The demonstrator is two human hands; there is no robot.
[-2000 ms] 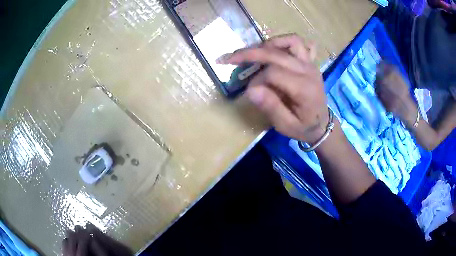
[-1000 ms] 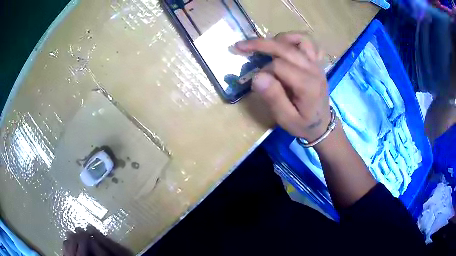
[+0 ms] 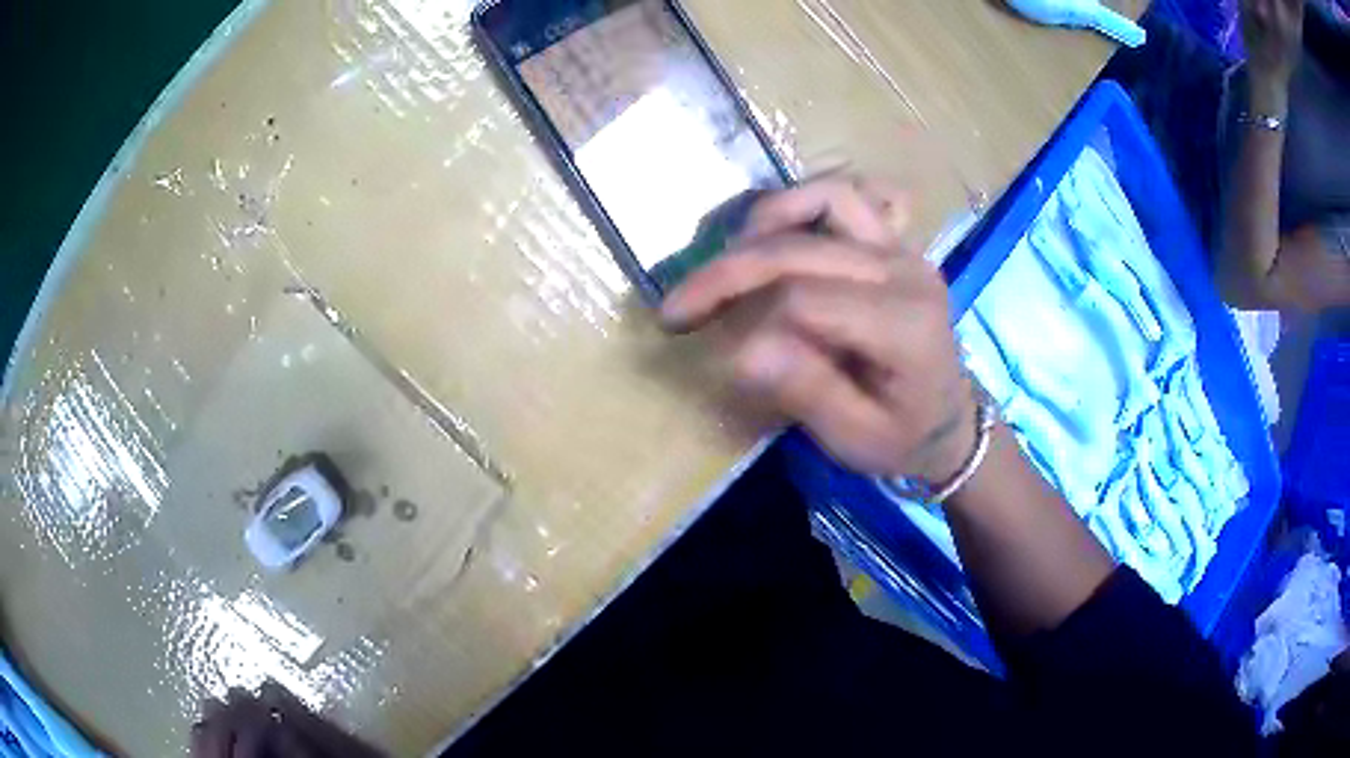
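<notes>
A black smartphone (image 3: 637, 133) with a lit screen lies at the top centre of the tan table. My right hand (image 3: 851, 319), with a bracelet at the wrist, is over the phone's lower end, fingers bent and apart. It is slightly blurred, and no held object shows; I cannot tell whether a fingertip touches the phone. My left hand (image 3: 281, 726) is dark and cut off at the bottom left edge, so what its fingers hold is hidden. A small white-rimmed dish (image 3: 293, 514) sits on a cardboard pad (image 3: 400, 459), with dark spots around it.
A blue crate (image 3: 1251, 459) full of pale parts stands right of the table. A pale part (image 3: 1088, 18) lies at the top right table edge, and more pale parts (image 3: 37, 718) show at the bottom left. Another person's arm (image 3: 1258, 193) is at the upper right.
My right hand has moved down from the lit screen to the phone's lower end. The other person's hand has left the crate and moved up. My left hand has barely moved.
</notes>
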